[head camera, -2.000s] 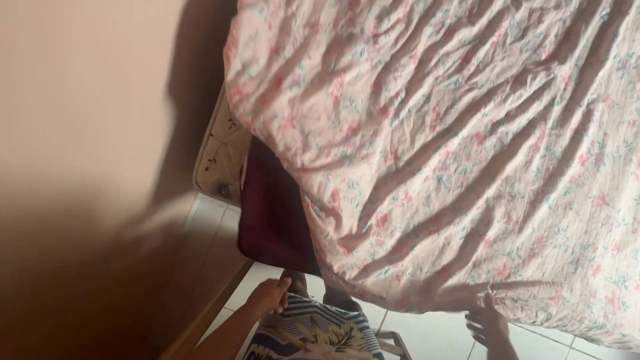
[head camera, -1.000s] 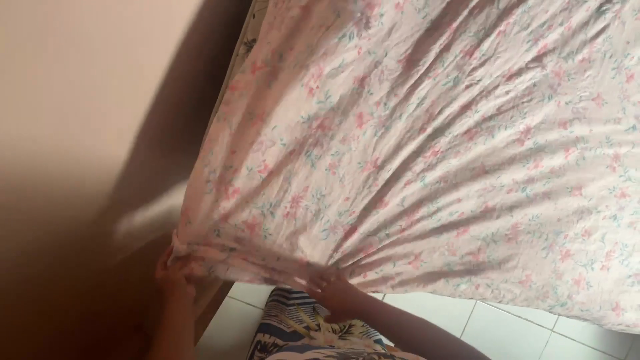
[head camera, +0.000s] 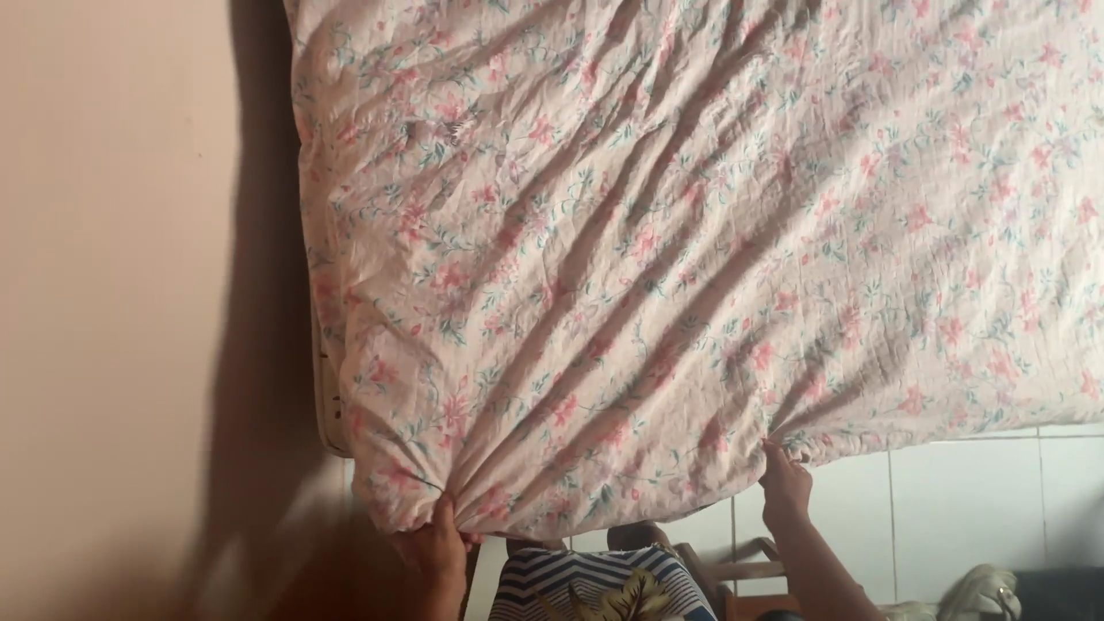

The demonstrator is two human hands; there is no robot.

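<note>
A pale pink floral fitted sheet [head camera: 647, 241] spreads over a mattress, whose patterned side [head camera: 329, 397] shows in a narrow strip at the left. My left hand [head camera: 438, 543] grips the sheet's edge near its lower left corner, thumb on top. Farther right, my right hand [head camera: 785, 483] pinches the gathered edge of the same sheet. Diagonal folds fan out from both grips. The sheet hides most of the mattress.
A beige wall [head camera: 112, 259] runs along the left side. Below the sheet are white floor tiles [head camera: 940, 500], a wooden piece of furniture [head camera: 746, 571] and, at the lower right, a pale bundled item [head camera: 979, 595]. My patterned clothing [head camera: 604, 586] shows at bottom centre.
The sheet's lower left corner now hangs over the mattress corner, and the dark red cloth seen two seconds ago is out of sight. My right hand has moved right along the sheet's edge.
</note>
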